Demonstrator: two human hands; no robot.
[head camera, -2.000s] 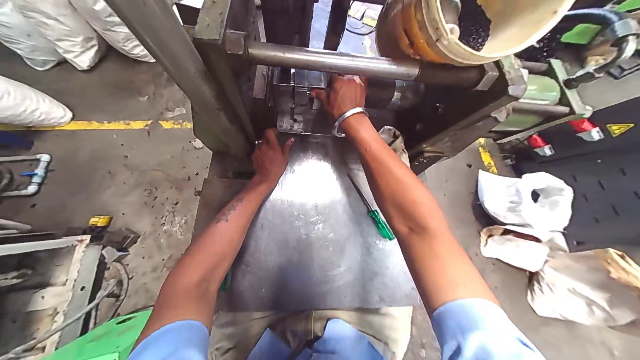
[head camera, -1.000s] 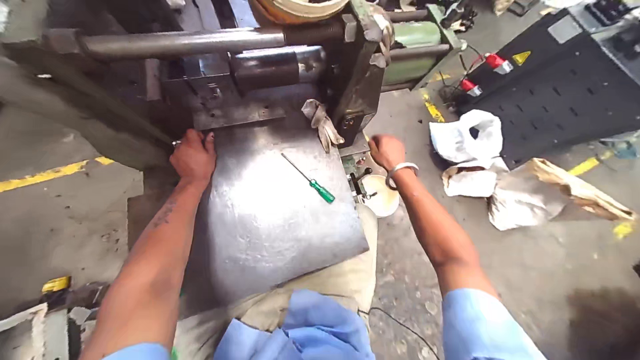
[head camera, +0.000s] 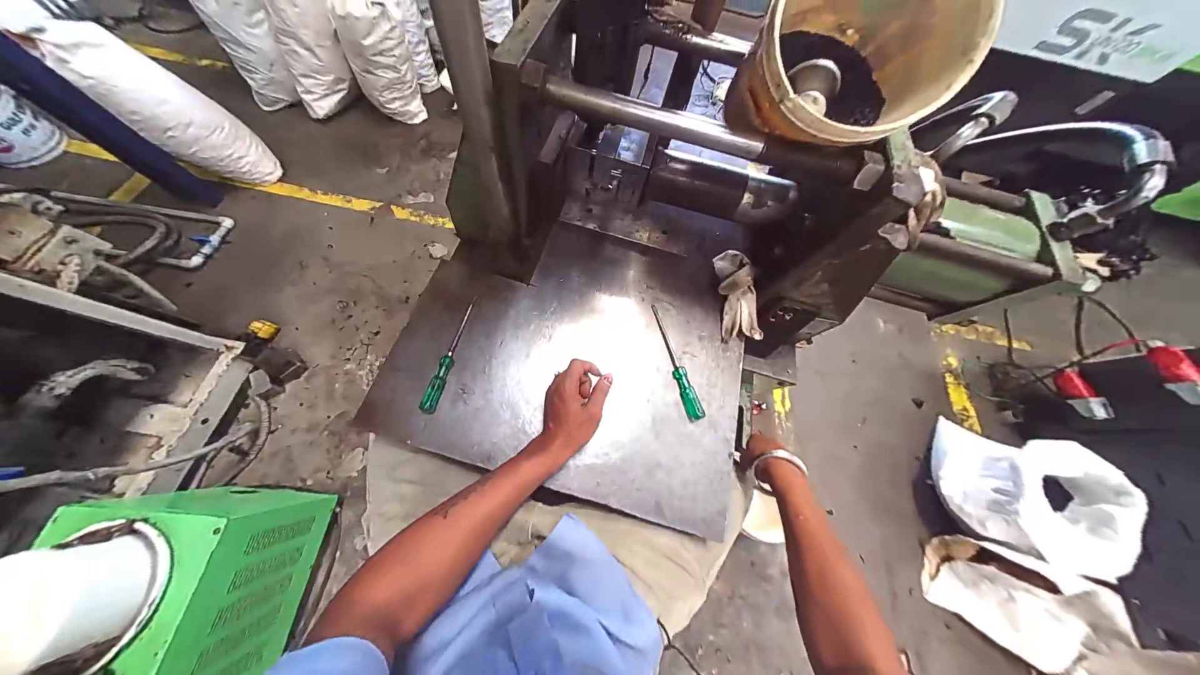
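Observation:
My left hand (head camera: 575, 405) is half curled over the middle of a bare metal plate (head camera: 525, 347); whether anything small is between its fingers cannot be told. A green-handled screwdriver (head camera: 438, 382) lies on the plate to its left, and a second green-handled screwdriver (head camera: 687, 392) lies to its right. Beyond the plate's right edge, my right hand (head camera: 764, 455), with a metal bangle at the wrist, reaches down beside the machine; its fingers are mostly hidden. A crumpled glove (head camera: 738, 295) rests at the plate's right back edge. A metal block (head camera: 619, 169) sits between the machine's bars.
A steel tie bar (head camera: 656, 117) crosses behind the plate, under a tub (head camera: 881, 131) holding dark granules. A pale container (head camera: 764, 520) is low beneath my right hand. At lower left is a green metal housing (head camera: 202, 525); white sacks (head camera: 1078, 506) lie at right.
My left hand has moved from the plate's left back edge to over its middle. My right hand, at the metal block two seconds ago, is now low beyond the plate's right edge.

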